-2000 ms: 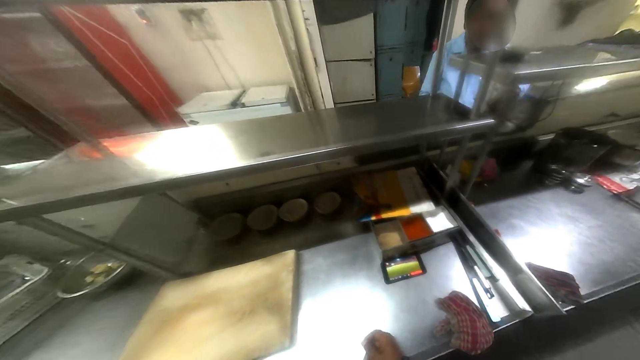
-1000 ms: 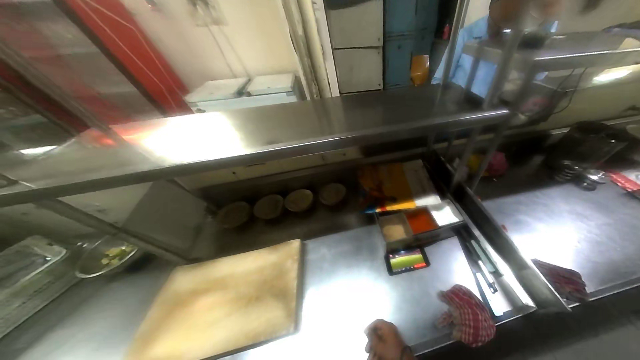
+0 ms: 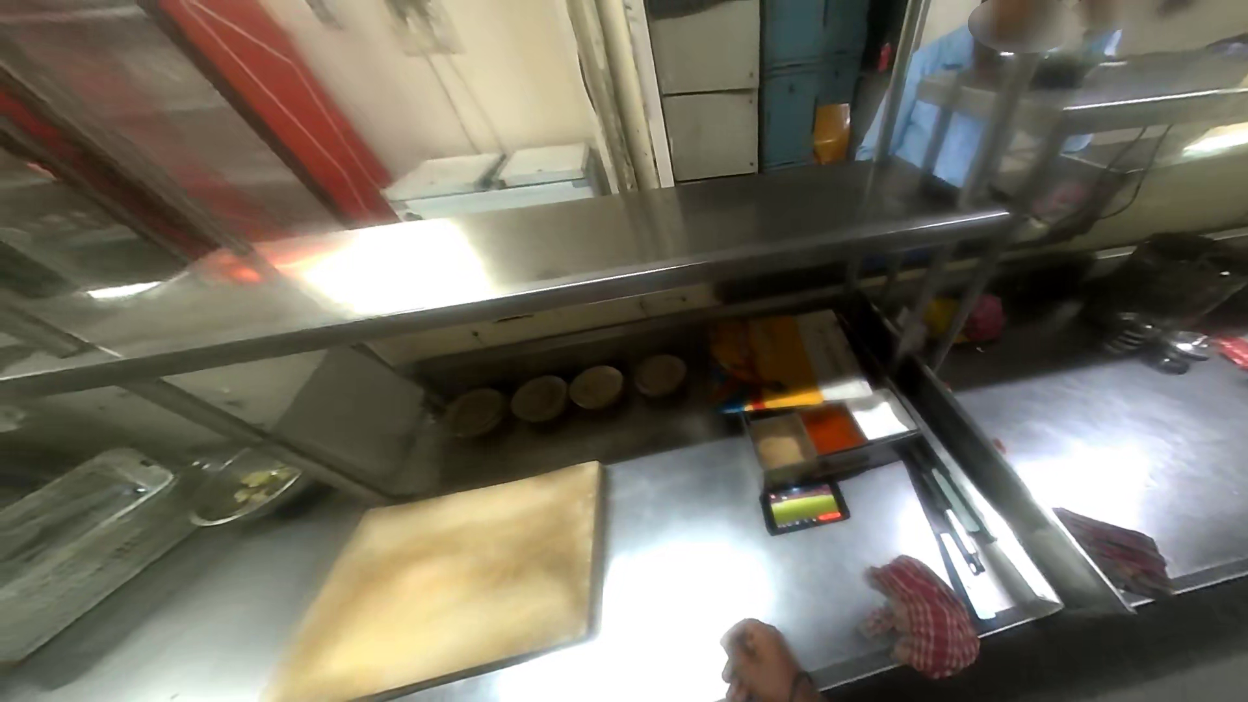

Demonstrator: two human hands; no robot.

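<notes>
One bare hand of mine, which looks like my right hand, is at the bottom edge with fingers curled, over the front of the steel counter. Whether it holds anything cannot be made out. My left hand is out of the picture. To the hand's right lies a crumpled red checked cloth at the counter's edge. A wooden cutting board lies to its left. Farther back, a smartphone with a lit screen rests against a compartment tray of powders. Knives lie in a narrow channel at the right.
A steel shelf spans above the counter. Several bowls stand beneath it. A glass bowl with cut food and a clear tray are at the left. Behind the shelf's right end is a person in blue. Another cloth lies far right.
</notes>
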